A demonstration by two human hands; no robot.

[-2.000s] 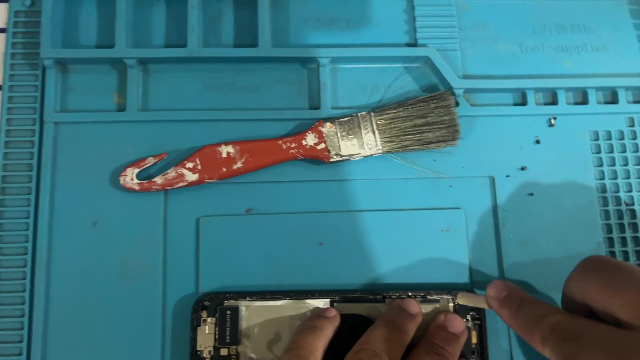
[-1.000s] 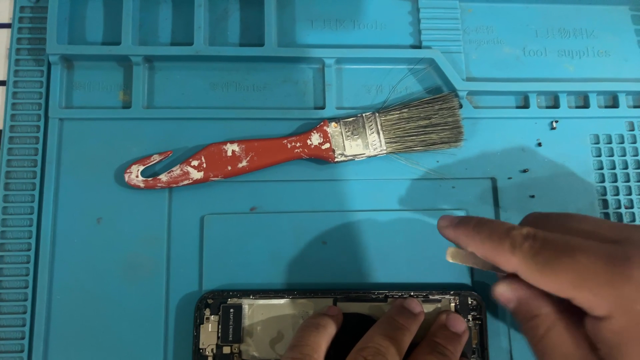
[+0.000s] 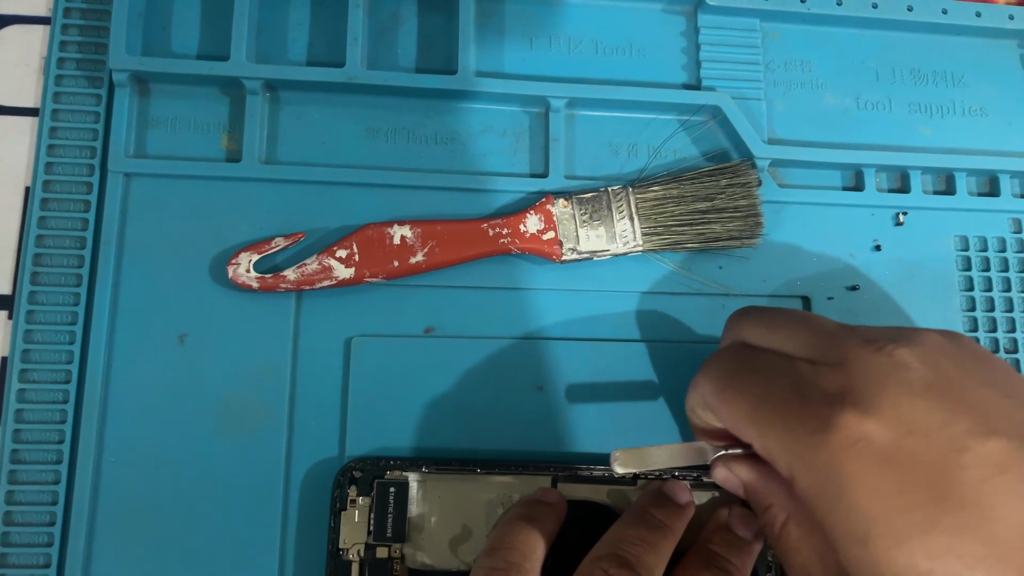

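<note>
An opened smartphone housing (image 3: 448, 468) lies at the bottom edge, partly out of view, with its taptic engine (image 3: 390, 512) at the left end. The fingers of my left hand (image 3: 632, 532) rest spread on the inside of the housing. My right hand (image 3: 848, 432), fingers curled, grips a thin flat metal blade tool (image 3: 664, 457) between thumb and forefinger. The blade points left, over the upper rim of the housing; whether it touches the rim is not clear. My right thumb is close to the left fingertips.
A paintbrush with a red handle (image 3: 432, 244) lies across the blue silicone repair mat (image 3: 200, 384), above the phone. Small dark bits (image 3: 854, 287) are scattered right of the bristles. Molded compartments (image 3: 400, 132) line the mat's upper part, and a grid of pockets is at right.
My right hand has turned and come back to the phone's upper rim, the blade now pointing left above it. One second ago it was off to the right. The left hand stays on the phone.
</note>
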